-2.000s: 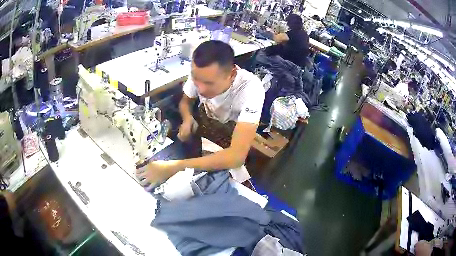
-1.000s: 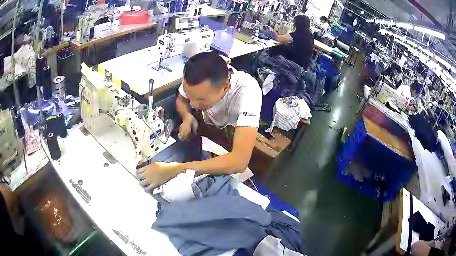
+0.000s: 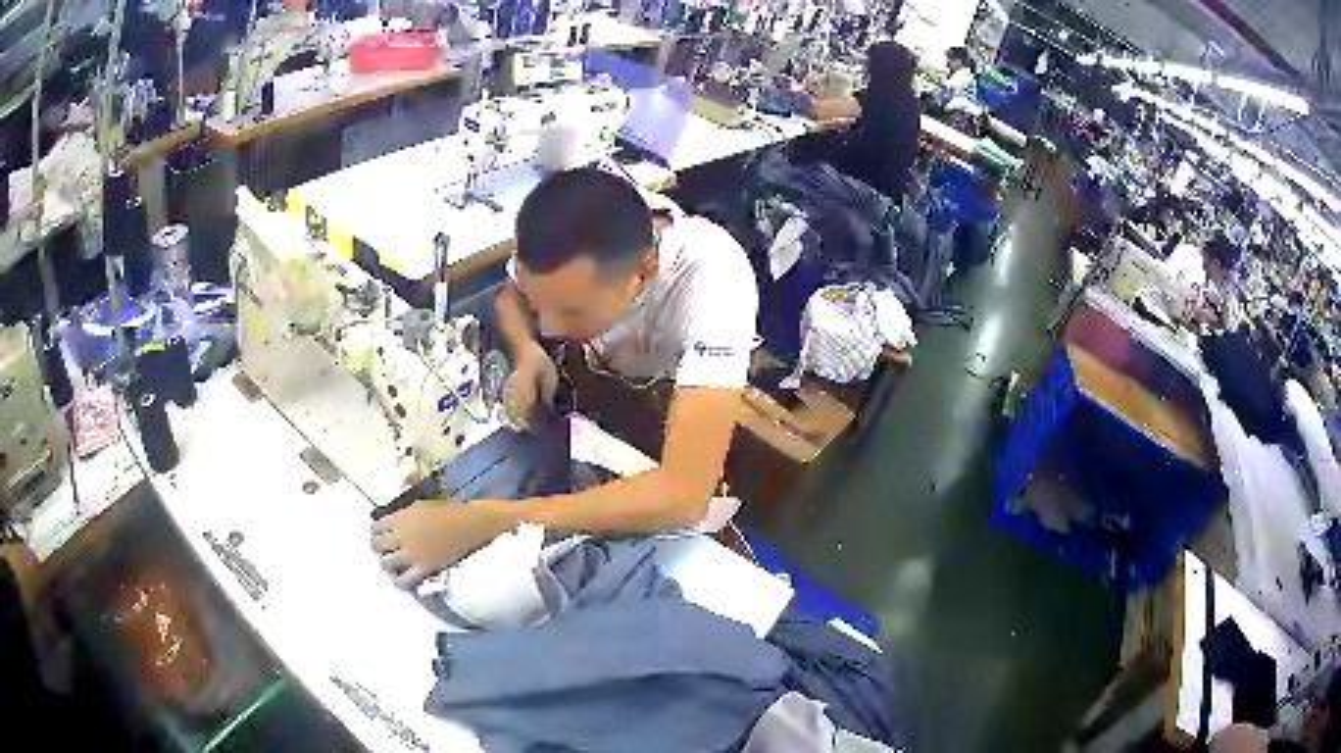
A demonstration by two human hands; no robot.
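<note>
Neither of my own hands is in view. A slate-blue garment piece (image 3: 603, 662) lies spread over the near end of a white sewing table (image 3: 331, 618). Pale cloth (image 3: 493, 581) is bunched beside it. A cream sewing machine (image 3: 360, 346) stands at the table's left. A person in a white T-shirt (image 3: 706, 302) bends over the table, one hand (image 3: 434, 537) flat on cloth near the needle area and the other hand raised beside the machine. The needle area is too small and blurred to read.
Dark thread cones (image 3: 159, 397) stand left of the machine. Small dark metal shapes (image 3: 235, 559) lie on the tabletop. A blue-sided bin (image 3: 1096, 456) stands beyond the green aisle (image 3: 941, 486). Black cloth (image 3: 1238, 677) and part of another person's hand show at the lower right.
The person in white has leaned lower and to the left. Their hand on the cloth has moved slightly left and toward me, and the blue and pale cloth has shifted with it.
</note>
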